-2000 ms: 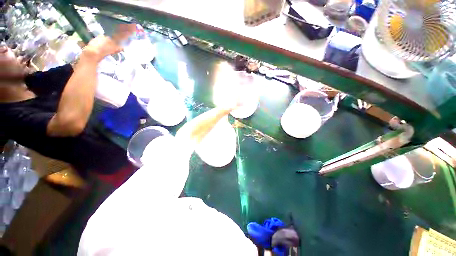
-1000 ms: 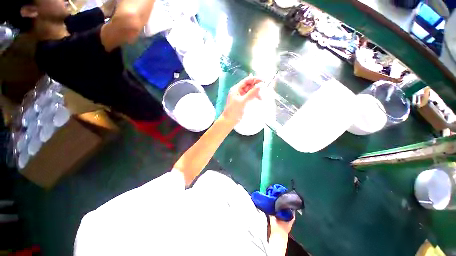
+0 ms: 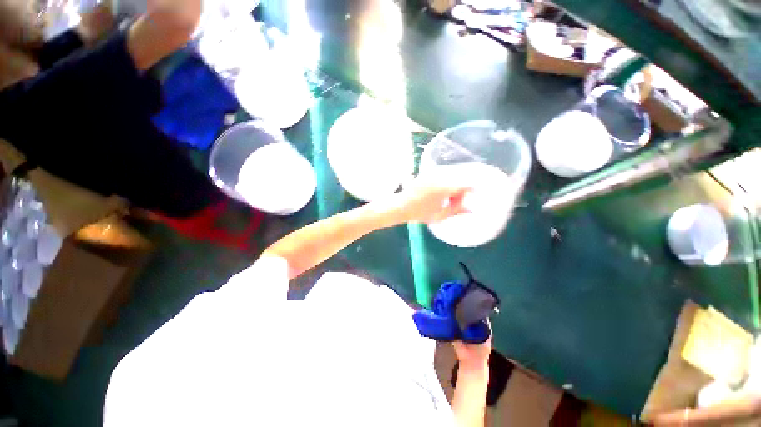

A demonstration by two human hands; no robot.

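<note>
My left hand [image 3: 442, 203] reaches across and is on a clear housing with a white bottom [image 3: 480, 227], its fingers curled against the white part; the clear rim faces the bench's back. Glare hides the exact grip. My right hand [image 3: 473, 354], low and close to my body, holds a bunched blue cloth [image 3: 435, 324] with a dark grey lump [image 3: 476, 305]. Another white-ended housing [image 3: 367, 154] stands just left of the held one, whitened by glare.
More housings stand at left [image 3: 279, 179], back right [image 3: 574, 143] and far right [image 3: 699, 234]. A green-and-white bar [image 3: 634, 171] juts over the bench. A neighbouring worker in black, a spread blue cloth [image 3: 194, 104] and a carton [image 3: 71, 308] are at left. Yellowish sheets [image 3: 716, 344] lie lower right.
The large housing near my left hand has come down and toward me, and the hand is now on its white part. My right hand still holds the blue cloth, slightly higher in view.
</note>
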